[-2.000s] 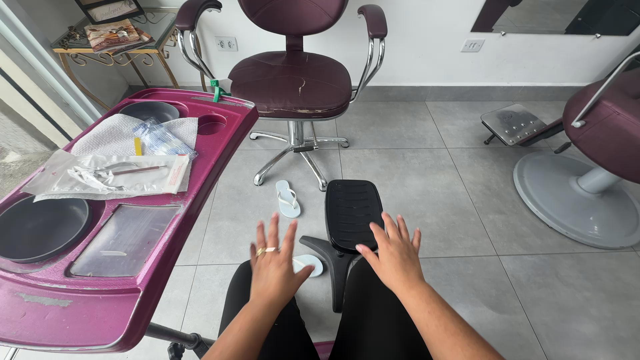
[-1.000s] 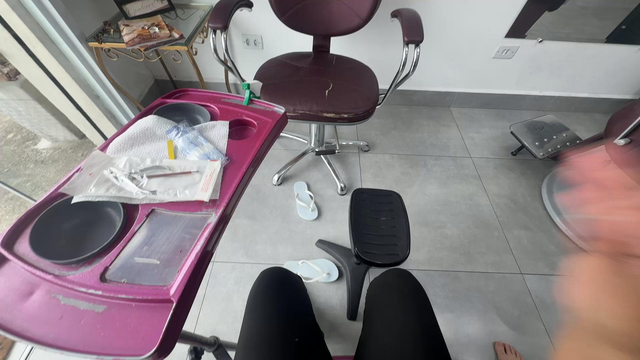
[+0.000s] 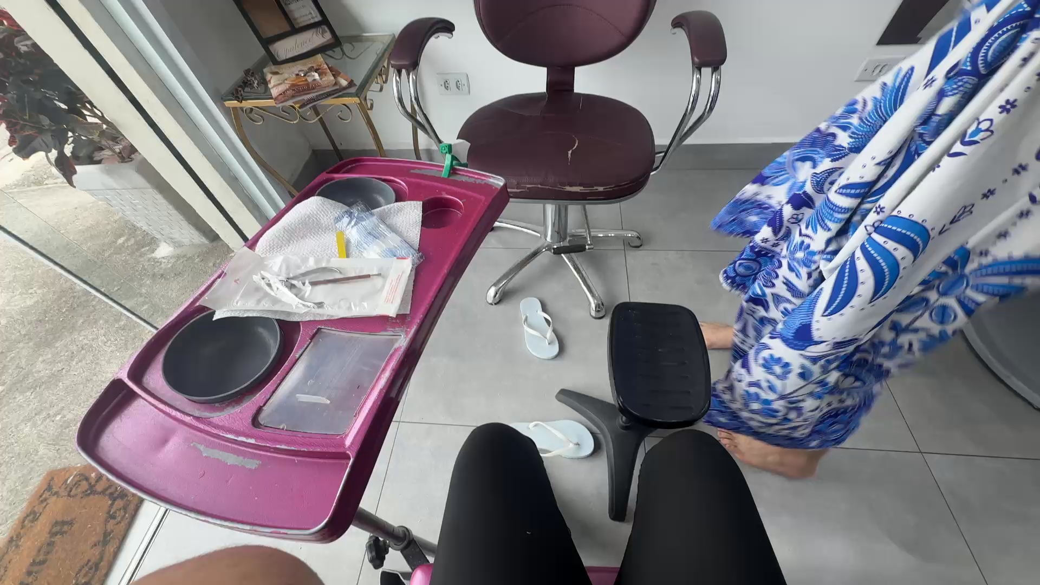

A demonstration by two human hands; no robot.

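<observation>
Neither my left hand nor my right hand shows. A bit of bare skin, perhaps my left arm, is at the bottom left edge. Left of my black-clad knees stands a magenta salon tray (image 3: 268, 483). On it lie a sealed clear pouch (image 3: 374, 302) with slender tools inside, a white paper towel (image 3: 296, 231), a blue-and-clear plastic packet (image 3: 378, 240) and a yellow strip (image 3: 341, 244). A dark round bowl (image 3: 221, 357) sits in the tray's near recess, another (image 3: 357, 192) in the far one. A green clip (image 3: 448, 160) grips the far edge.
A black footrest (image 3: 658, 366) stands ahead of my knees, near two pale flip-flops (image 3: 539, 329). Beyond is a maroon salon chair (image 3: 561, 146). At right, a barefoot person in a blue-and-white patterned garment (image 3: 877, 252) is beside the footrest. A glass side table (image 3: 370, 53) stands back left.
My two hands, spread above my knees two seconds ago, are out of view. A person in a patterned garment has come in at the right, where only a bare foot and blurred skin showed before.
</observation>
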